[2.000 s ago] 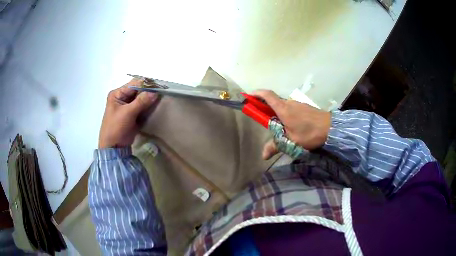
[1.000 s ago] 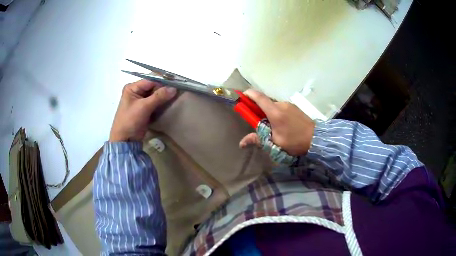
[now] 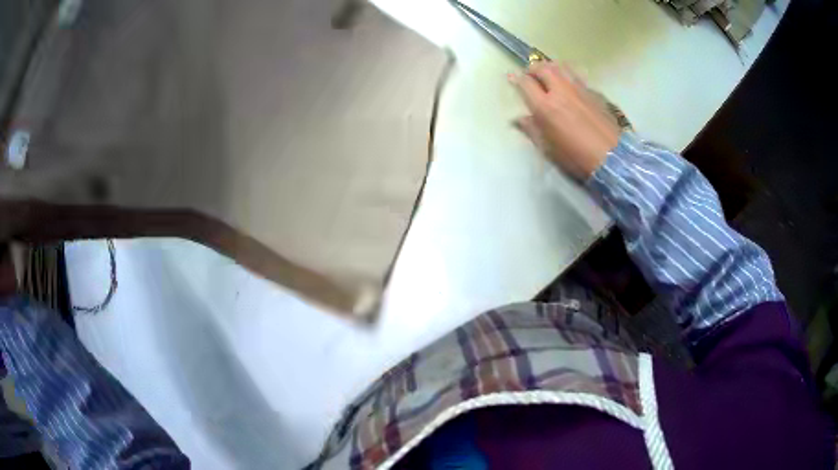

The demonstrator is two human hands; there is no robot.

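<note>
A large beige front panel (image 3: 303,138) spreads over the upper left, blurred, with a darker brown band along its lower edge and a curved cut edge at its right. A small white tag (image 3: 18,148) is on it at the far left. My left hand (image 3: 8,274) is barely visible at the left edge; its fingers and grip are hidden. My right hand (image 3: 571,117) is blurred over the handle end of the shears (image 3: 496,33), at the upper right. The steel blades and brass pivot show; the red handles are hidden, so the grip cannot be told.
A folded bundle (image 3: 41,274) is partly covered by the panel at the left, with a thin cord (image 3: 112,275) beside it. A pile of fabric pieces (image 3: 712,11) lies at the white table's upper right edge. The plaid apron (image 3: 487,353) is at the near edge.
The shears and my right hand have moved up and right, away from the panel. The panel has swung up and left, and my left hand has moved to the left edge.
</note>
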